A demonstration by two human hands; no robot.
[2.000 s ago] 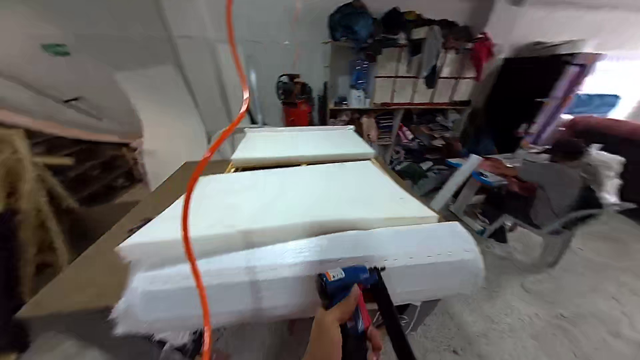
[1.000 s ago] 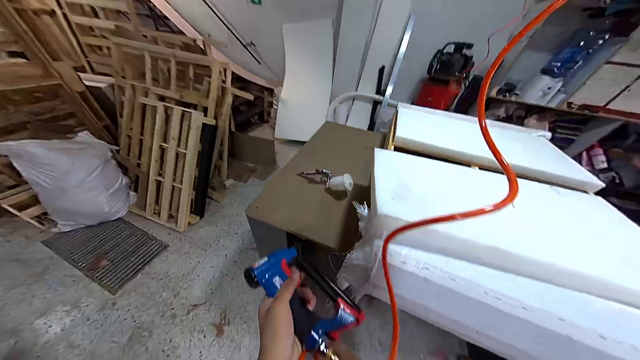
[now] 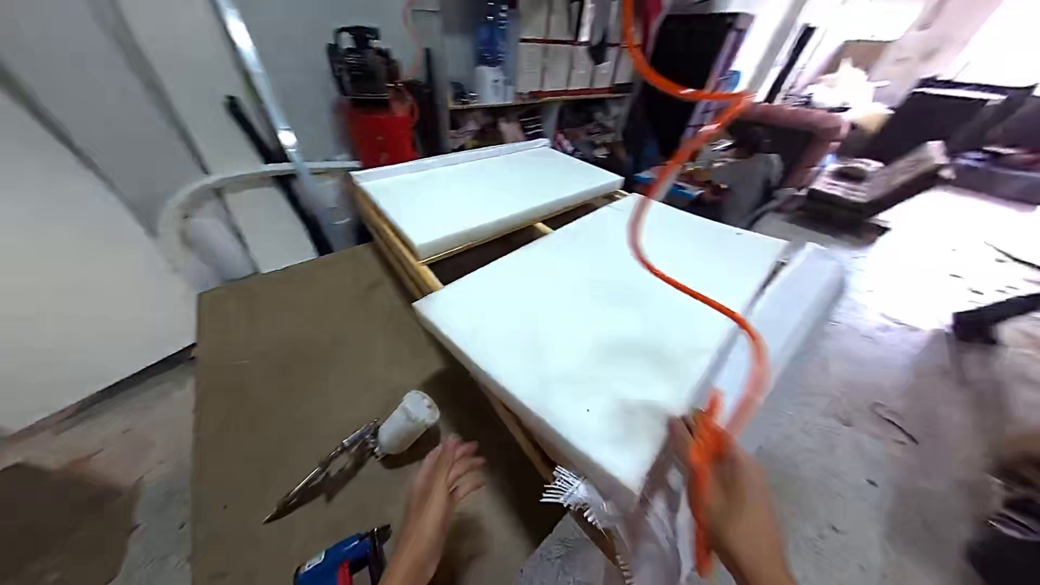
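Observation:
My left hand (image 3: pixel 443 487) is over the brown tabletop with its fingers apart and holds nothing. Just left of its wrist lies a blue pneumatic stapler (image 3: pixel 341 561), partly cut off by the view's bottom edge. A spray gun with a white cup (image 3: pixel 406 422) rests on the tabletop beyond it. My right hand (image 3: pixel 723 487) is closed on the orange air hose (image 3: pixel 705 455), beside the near corner of a white foam pad (image 3: pixel 601 309). The pad sits on a wooden frame (image 3: pixel 398 252). White fabric (image 3: pixel 780 317) runs along its right side.
The brown tabletop (image 3: pixel 284 341) extends left of the frame. A second foam pad (image 3: pixel 487 191) lies on the frame's far part. Behind stand a red machine (image 3: pixel 382 130) and loaded shelves (image 3: pixel 544 97). A person (image 3: pixel 751 175) is farther back at the right.
The stapler, held in a hand in the earlier frames, now lies on the tabletop beside my left hand. My right hand has taken hold of the orange hose. The view has swung right since the last frame.

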